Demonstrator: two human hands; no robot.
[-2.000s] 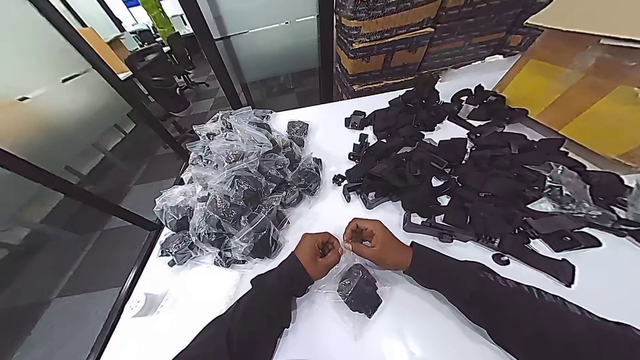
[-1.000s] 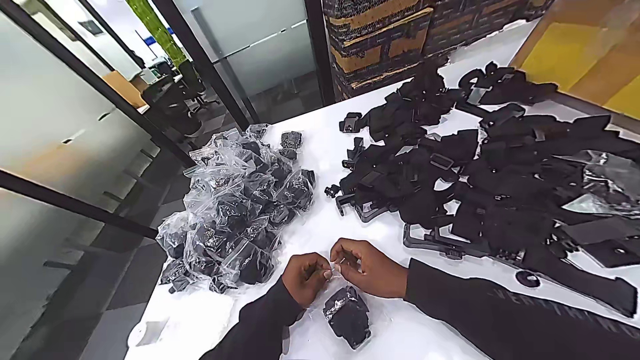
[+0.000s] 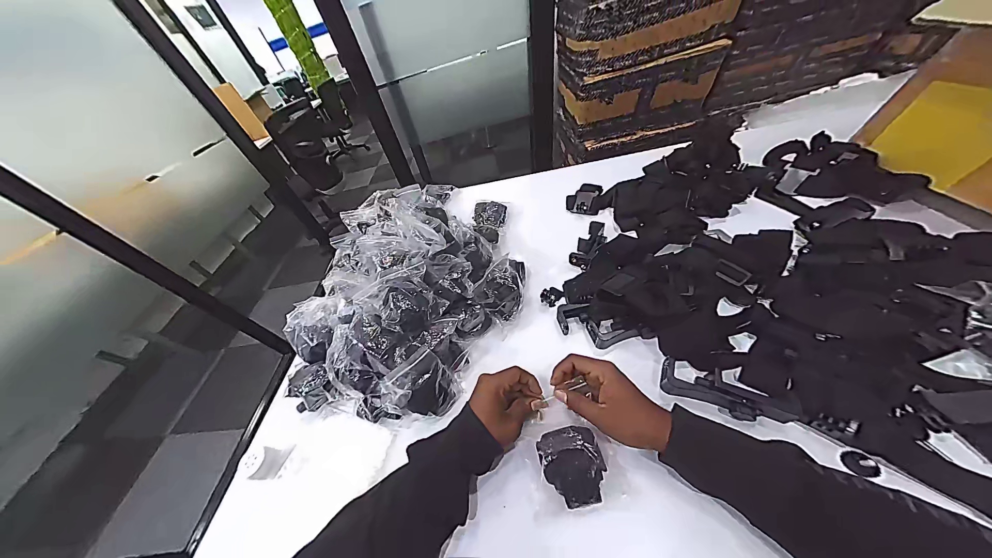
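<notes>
My left hand (image 3: 508, 404) and my right hand (image 3: 608, 401) pinch the top edge of a clear plastic bag, their fingertips close together. Inside that bag, a folded black strap item (image 3: 572, 466) lies on the white table just below my hands. Left of my hands is a heap of clear bags (image 3: 403, 302) with black items in them. To the right spreads a large pile of black straps and plastic mounts (image 3: 690, 287), near my right forearm.
A wrapped black item (image 3: 490, 215) lies beside the bag heap. A white roll-like object (image 3: 262, 463) sits at the table's left edge. Strapped cardboard boxes (image 3: 643, 77) stand behind the table, and an open carton with yellow tape (image 3: 934, 132) is at the far right. Glass partitions border the left.
Both hands stay at the bag's top edge, with small shifts of the fingers. The view has shifted somewhat.
</notes>
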